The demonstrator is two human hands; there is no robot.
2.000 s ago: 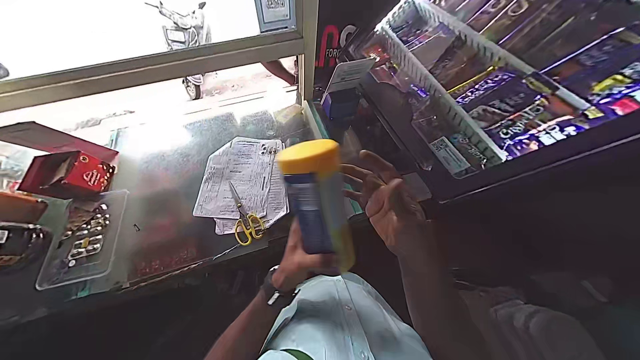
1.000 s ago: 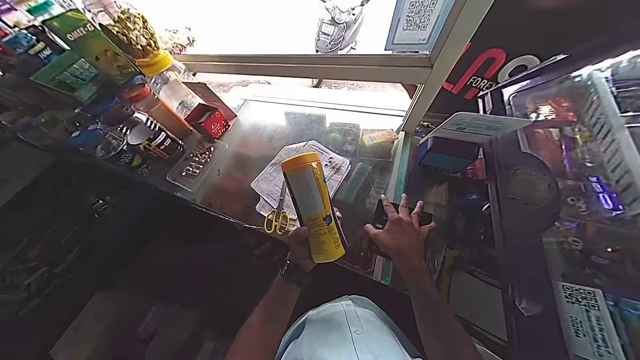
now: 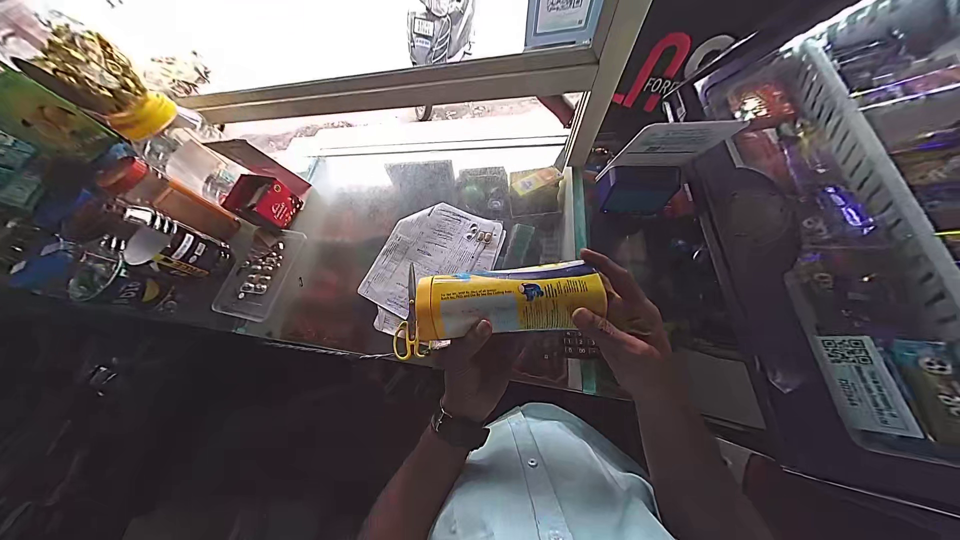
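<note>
Both my hands hold a yellow and blue cylindrical container (image 3: 517, 300) on its side above the glass counter, its yellow lid toward the left. My left hand (image 3: 476, 371) grips it from below near the lid end, with a watch on the wrist. My right hand (image 3: 626, 326) has its fingers and thumb around the other end. Behind the container lie printed papers (image 3: 431, 251) with a small blister strip (image 3: 478, 234) on them. Yellow-handled scissors (image 3: 407, 337) are beside the lid, partly over the papers. A calculator (image 3: 581, 345) shows partly beneath the container.
A clear tray (image 3: 259, 277) of small wrapped items, a red box (image 3: 264, 201), jars and a yellow-lidded jar (image 3: 146, 116) stand at the left. A dark blue box (image 3: 637, 187) stands at the right, near a white plastic basket (image 3: 874, 157) of packets. A metal frame (image 3: 405, 86) crosses behind the counter.
The container has turned from upright to lying on its side. My right hand, flat over a dark object on the counter one second ago, now holds the container too.
</note>
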